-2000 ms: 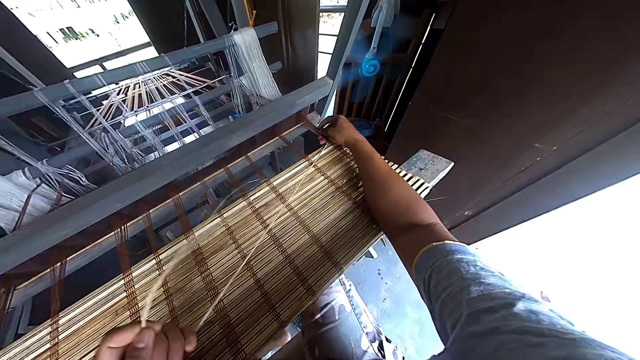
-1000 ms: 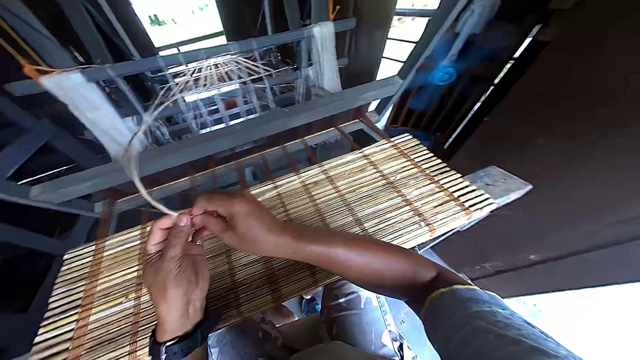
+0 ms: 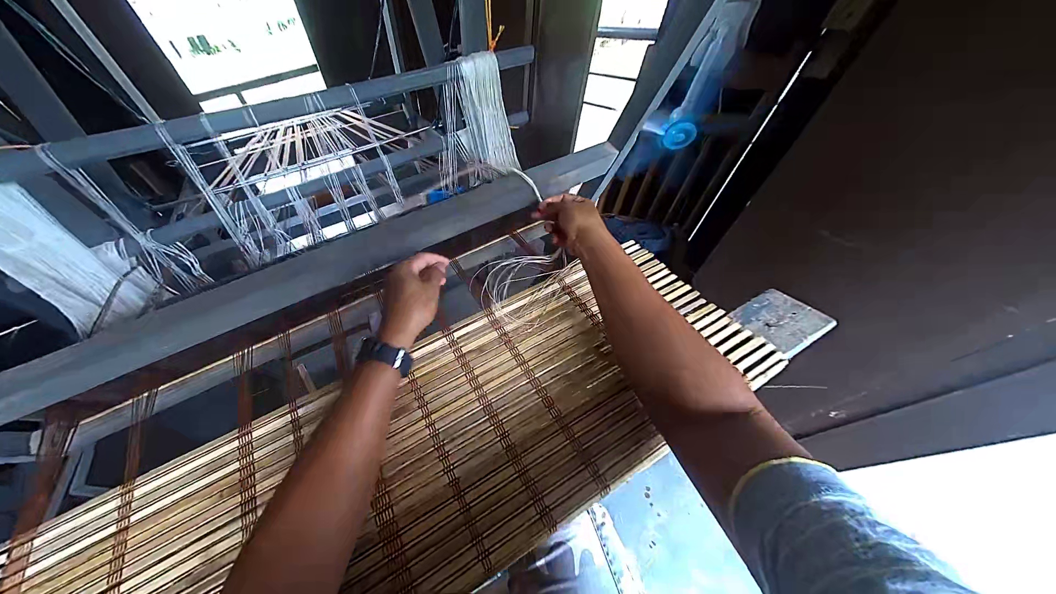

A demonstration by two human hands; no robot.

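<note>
My right hand (image 3: 569, 221) pinches a bundle of pale fibre strands (image 3: 524, 289) near the right end of the loom's grey front beam (image 3: 346, 252). One end of the bundle sticks up above the fingers; the loose strands hang in loops onto the woven slat mat (image 3: 520, 412). My left hand (image 3: 417, 289), with a dark watch on the wrist, hovers at the front beam, fingers curled and thumb close to them; nothing shows in it. The mat of thin wooden slats, bound by brown warp bands, slopes below both arms.
Behind the beam are the loom's string heddles (image 3: 322, 165) and a hank of white yarn (image 3: 487, 107) over a bar. More white yarn (image 3: 49, 256) hangs at left. A blue fan (image 3: 678, 134) stands at back right. A stained board (image 3: 784, 322) juts out beside the mat's right end.
My hands, together at the strand one second ago, are now apart. The right hand has moved to the beam's right part with the strands; the left has let go of them.
</note>
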